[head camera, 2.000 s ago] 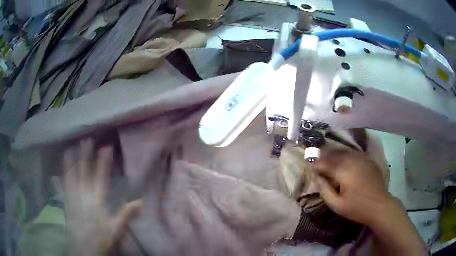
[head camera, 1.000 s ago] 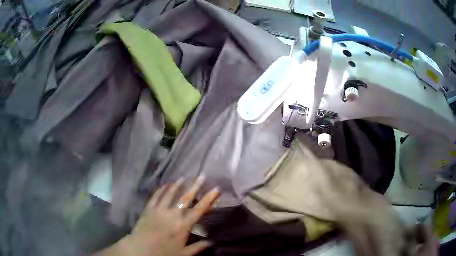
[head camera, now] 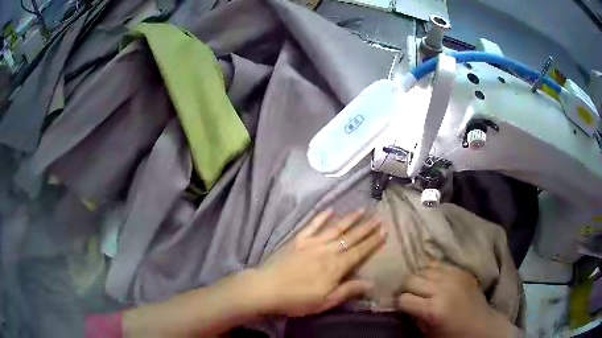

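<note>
A large mauve-grey cloth [head camera: 224, 218] lies in folds left of the white sewing machine [head camera: 515, 125]. A beige piece [head camera: 462, 231] lies at the presser foot [head camera: 379, 186] and bunches to the right. My left hand [head camera: 323, 261] lies flat, fingers spread, over the grey and beige cloth just below the foot. My right hand [head camera: 442, 294] is on the beige piece near the bottom, fingers bent over its edge; its fingertips are partly blurred. An olive-green piece [head camera: 201, 105] lies on the grey cloth at the upper left.
A white sewing light [head camera: 350, 129] juts left of the needle area. A blue hose [head camera: 495, 59] runs over the machine head. Dark cloth [head camera: 498, 204] lies under the machine arm. Dark ribbed cloth [head camera: 350, 327] shows at the bottom edge. Grey cut pieces [head camera: 39, 99] lie at far left.
Since a second ago, my left hand has moved right and up towards the presser foot. My right hand has moved left, closer to my left hand. The beige piece now bunches up right of the foot.
</note>
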